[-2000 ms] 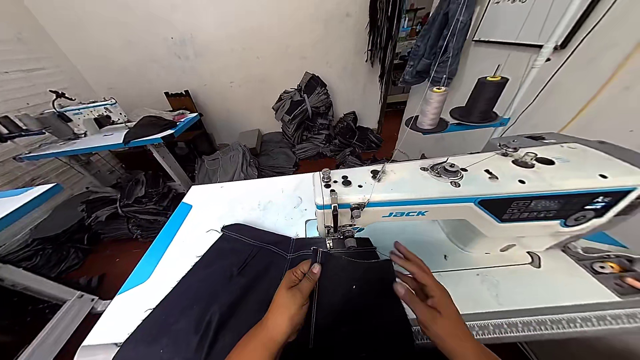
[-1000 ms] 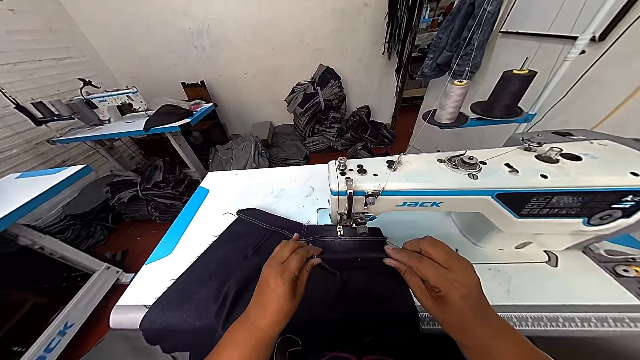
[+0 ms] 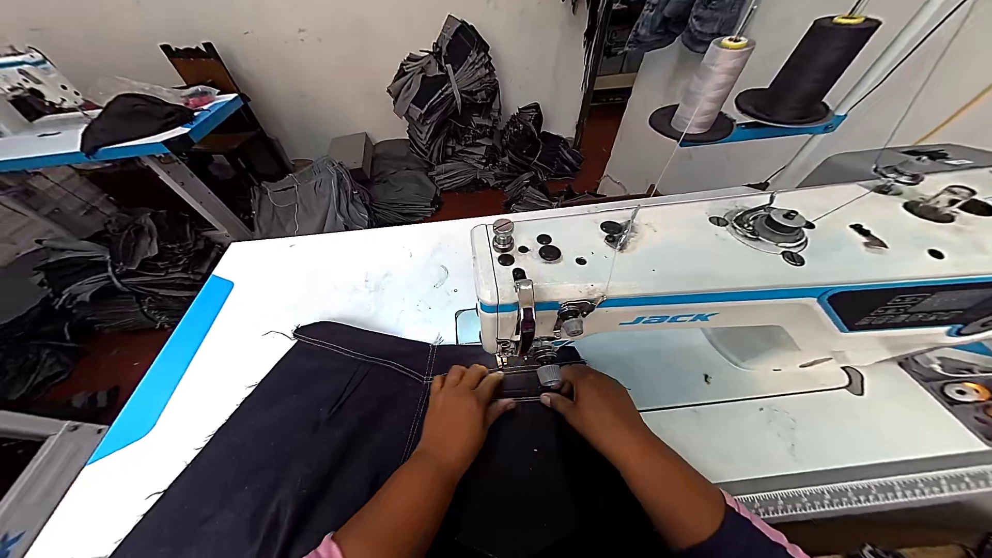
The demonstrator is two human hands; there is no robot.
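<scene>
A dark denim garment piece point(image 3: 310, 434) with pale double stitching lies across the white sewing table, its upper edge beneath the needle area of a Jack sewing machine point(image 3: 697, 256). My left hand point(image 3: 463, 407) rests on the cloth just in front of the presser foot point(image 3: 504, 358), fingers bent and thumb on a stitched band. Close to the right of the foot, my right hand point(image 3: 593, 399) pinches the cloth's edge between thumb and fingers, partly behind a grey knob point(image 3: 549, 376). Thread runs over the machine head.
Two thread cones, one pale point(image 3: 713, 85) and one black point(image 3: 825, 70), stand behind the machine. Bundles of dark cloth point(image 3: 449, 93) are piled by the wall. At the left is another sewing table point(image 3: 186, 128). A measuring tape point(image 3: 876, 492) runs along the front edge.
My right hand was apart from the cloth's edge two seconds ago and now grips it. My hands have come closer together near the presser foot. The view has moved nearer.
</scene>
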